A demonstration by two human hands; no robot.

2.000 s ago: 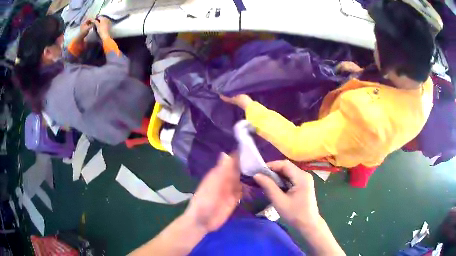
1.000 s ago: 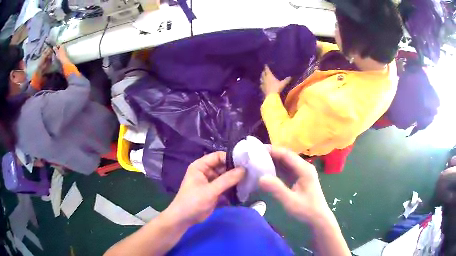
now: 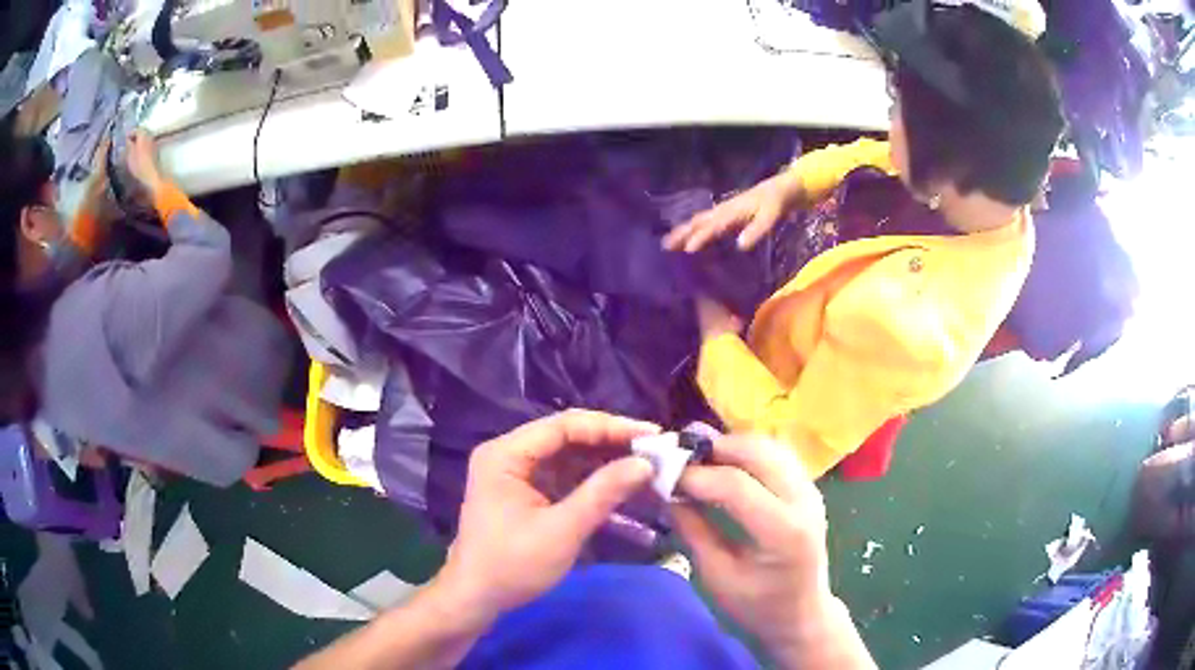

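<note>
A small pale grey-lilac fabric piece with a dark edge (image 3: 663, 461) is bunched between my two hands, in front of my blue clothing. My left hand (image 3: 544, 504) pinches its left side between thumb and fingers. My right hand (image 3: 754, 517) holds its right side, where a dark rolled part shows. Most of the piece is hidden by my fingers, so its full shape cannot be told.
A shiny purple garment pile (image 3: 485, 334) lies just ahead, beside a yellow basket (image 3: 319, 425). A person in yellow (image 3: 904, 321) sits at right, a person in grey (image 3: 164, 347) at left. A white sewing table (image 3: 590, 79) runs across the back. Pale scraps (image 3: 291, 576) lie on the green floor.
The pale piece was spread out and is now bunched small between my fingers. My hands are closer together. The person in yellow has lowered the purple fabric.
</note>
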